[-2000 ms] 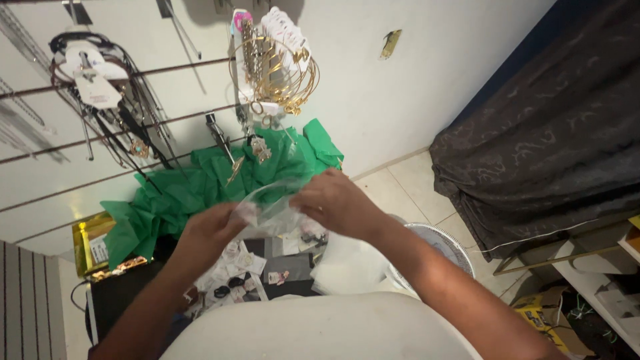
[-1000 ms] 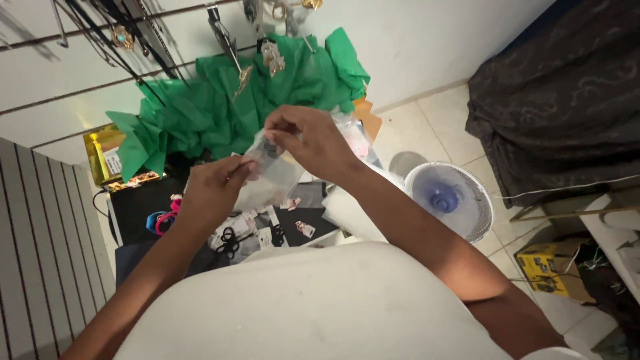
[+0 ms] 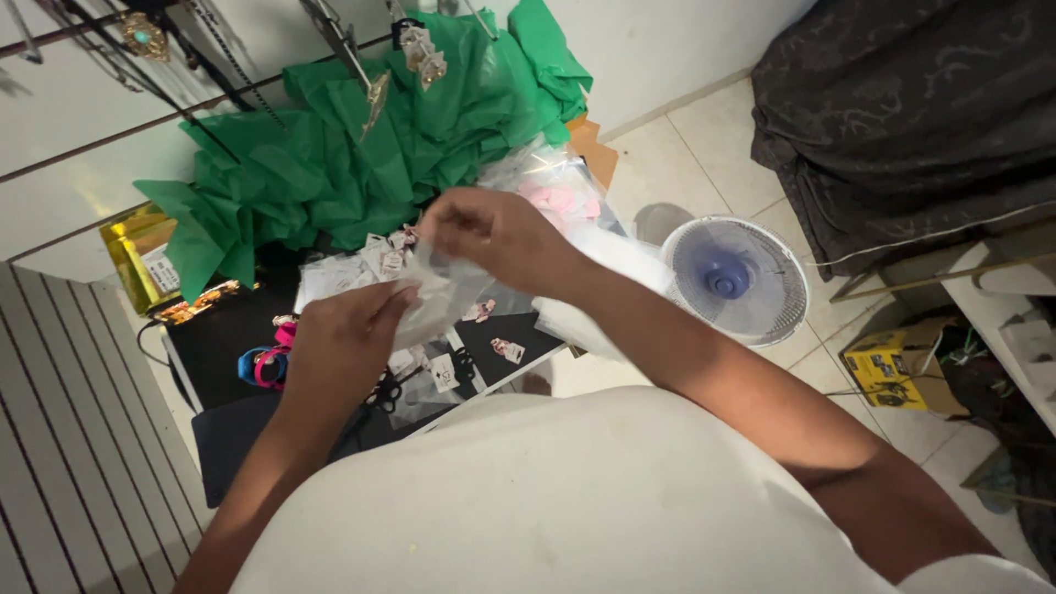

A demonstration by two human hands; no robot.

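Between my two hands, above a black table (image 3: pixel 206 330), is a clear plastic bag (image 3: pixel 433 305). My left hand (image 3: pixel 351 338) pinches its left edge with thumb and fingertips. At the bag's upper right, my right hand (image 3: pixel 495 239) has curled, blurred fingers; whether they grip the plastic cannot be told. Small printed cards (image 3: pixel 330 276) lie in a pile behind the bag, and a few carded pieces (image 3: pixel 507 350) lie to its right. Black scissors (image 3: pixel 384 392) are partly hidden beside my left wrist. Blue and pink bands (image 3: pixel 268 365) sit left of that hand.
Crumpled green sheeting (image 3: pixel 355 157) covers the table's back, below necklaces (image 3: pixel 148 37) hanging on the slatted wall. A white fan (image 3: pixel 734 280) stands on the tiled floor at right, near a dark patterned cloth (image 3: pixel 891 124) and a yellow box (image 3: pixel 899 363). Pink items in plastic (image 3: pixel 561 202) lie beyond my right hand.
The view has shifted downward and to the right since the earliest frame, bringing more of the table and fan into sight. Both hands remain at the clear bag, which hangs lower between them.
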